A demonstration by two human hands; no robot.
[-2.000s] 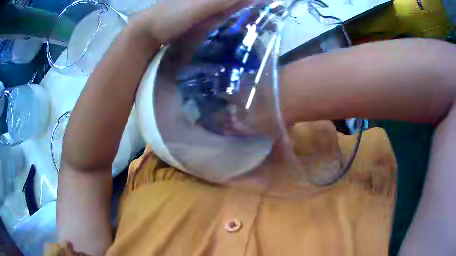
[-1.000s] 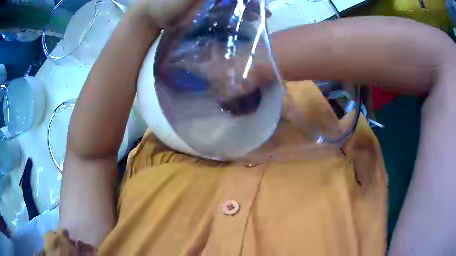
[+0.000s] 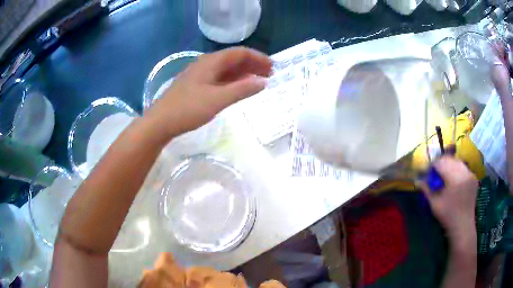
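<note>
A clear container with a white base [image 3: 368, 118] is held on its side above the bench, its base toward the left and blurred. My right hand [image 3: 453, 188] grips its rim at the right, with a bit of blue cloth [image 3: 433, 178] between the fingers. My left hand [image 3: 216, 81] is raised left of the container, empty, fingers apart and curved, not touching it. White sheets with rows of small blue print [image 3: 275, 115] lie on the bench between my left hand and the container.
Another clear container [image 3: 208, 203] stands upright on the white bench [image 3: 281, 202]. Several more stand at the left, and one [image 3: 229, 19] is on the dark conveyor. A red basket [image 3: 377, 239] is below the bench. Another person's hand [image 3: 499, 62] is at a container far right.
The container has moved from against my orange shirt out over the bench. My left hand has let go of it. My right hand has come out of its inside to the rim. The view now shows more bench.
</note>
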